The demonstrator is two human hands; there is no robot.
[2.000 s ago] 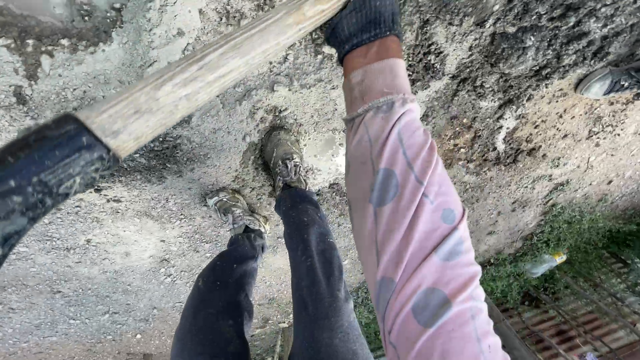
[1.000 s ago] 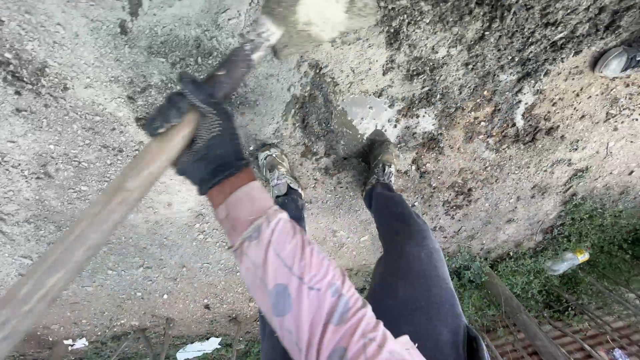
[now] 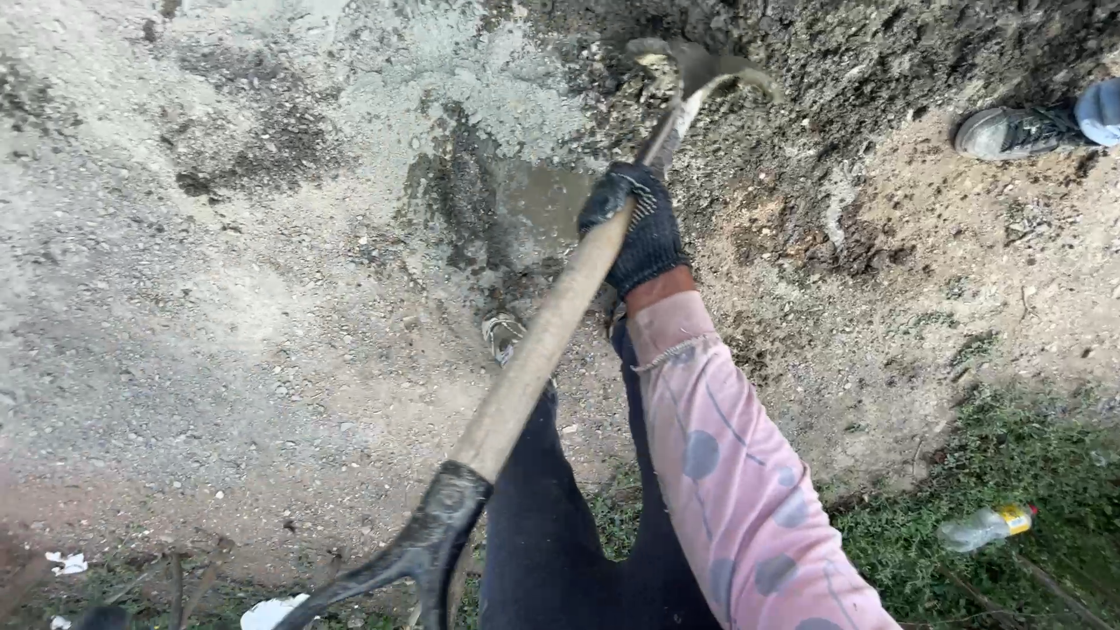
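Note:
My right hand (image 3: 637, 226), in a dark knitted glove and a pink dotted sleeve, is closed around the lower shaft of a shovel (image 3: 547, 341), just above its metal socket. The wooden shaft runs diagonally from upper right to lower left and ends in a black forked handle (image 3: 437, 525), whose grip is cut off by the bottom edge. The shovel blade (image 3: 700, 74) is blurred, over dark wet gravelly mix (image 3: 831, 79) at the top. My left hand is not in view. A shallow puddle (image 3: 547, 201) lies left of my right hand, beside wet grey cement-like material (image 3: 455, 70).
Another person's shoe (image 3: 1019, 131) stands at the upper right. A plastic bottle (image 3: 984, 528) lies on green weeds (image 3: 1041, 464) at the lower right. My own shoe (image 3: 503, 337) is on gravelly ground below the puddle. White scraps (image 3: 271, 612) lie at the lower left.
My right hand and the shovel blade have moved right since a second ago, toward the dark mix. The forked handle has come into view at the lower left.

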